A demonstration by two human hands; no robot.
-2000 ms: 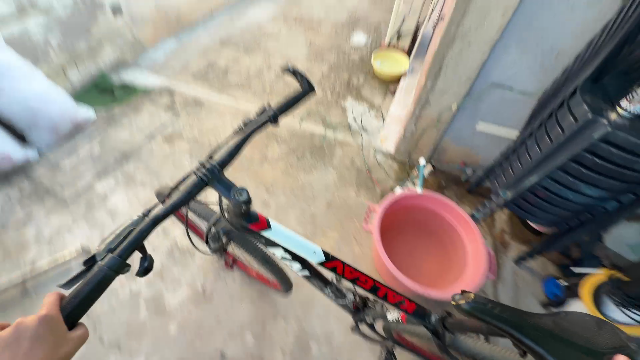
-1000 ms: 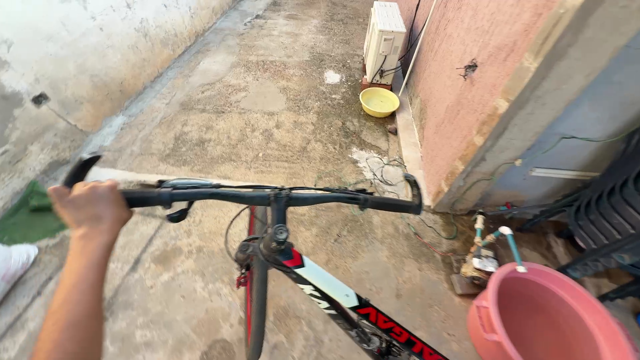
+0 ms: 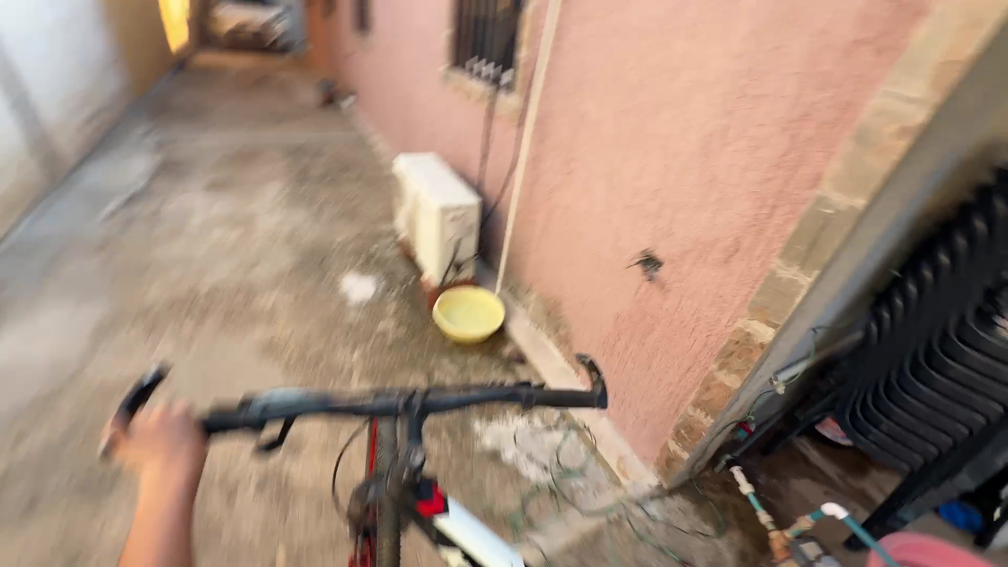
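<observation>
My left hand (image 3: 157, 445) grips the left end of a bicycle's black handlebar (image 3: 339, 405), beside an upturned black bar end. The bar runs across the lower middle of the view, and its right grip (image 3: 563, 398) has no hand on it. Below the stem show the front tyre (image 3: 388, 492) and part of the black, red and white frame (image 3: 472, 535). My right hand is out of view. The picture is blurred.
A pink wall (image 3: 709, 142) stands at right, with a white outdoor air-conditioner unit (image 3: 441, 213) and a yellow basin (image 3: 468, 315) beside it. Stacked black plastic chairs (image 3: 937, 378), pipes (image 3: 760, 504) and a pink tub (image 3: 921, 551) are at lower right. Thin hoses or wires lie near the wall's corner.
The view has swung up along the passage. The handlebar, slanted two seconds ago, now lies nearly level across the view. My left hand remains on its left end.
</observation>
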